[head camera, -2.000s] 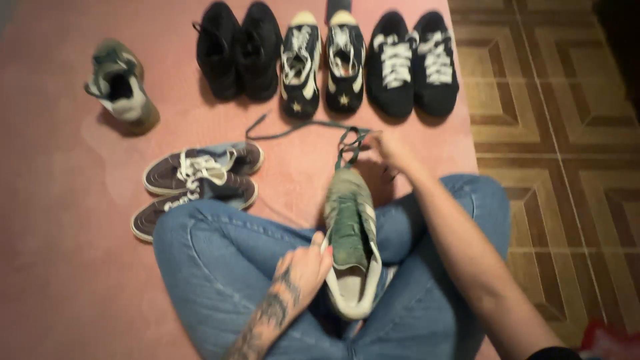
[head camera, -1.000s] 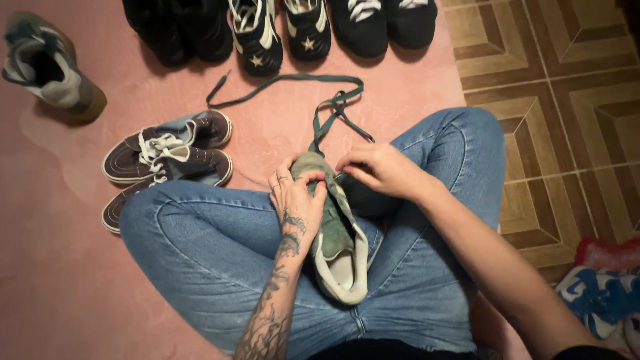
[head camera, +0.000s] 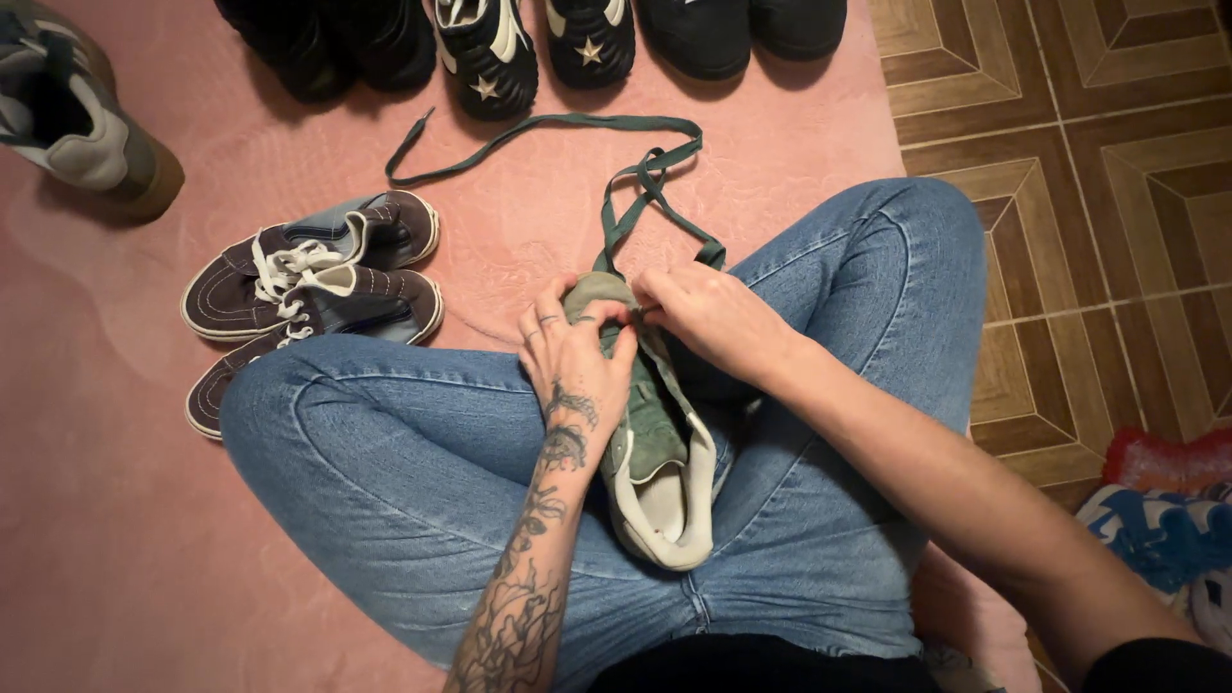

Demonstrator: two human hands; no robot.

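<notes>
A green suede sneaker [head camera: 657,433] with a pale collar rests between my crossed, jeans-clad legs, its heel toward me. My left hand [head camera: 580,351] grips its front part, thumb and index finger at the lace holes. The fingertips of my right hand [head camera: 707,313] are pinched at the same spot, on the right edge of the lacing; a small dark piece, seemingly lace, shows between them. Beyond the toe, the dark green shoelace [head camera: 577,120] lies in loops on the pink blanket. Its passage near my fingers is partly hidden.
Brown and blue sneakers with white laces [head camera: 255,289] lie left of my knee. A matching green and grey shoe [head camera: 91,144] stands at upper left. Black shoes [head camera: 693,38] and star-marked black sneakers [head camera: 589,48] line the far side. Blue and white shoes [head camera: 1145,529] sit on the tiled floor [head camera: 1059,231].
My left hand has moved from the sneaker's collar up to its front part. My right hand has come from the loose lace beyond the toe to the lace holes. The view has shifted closer.
</notes>
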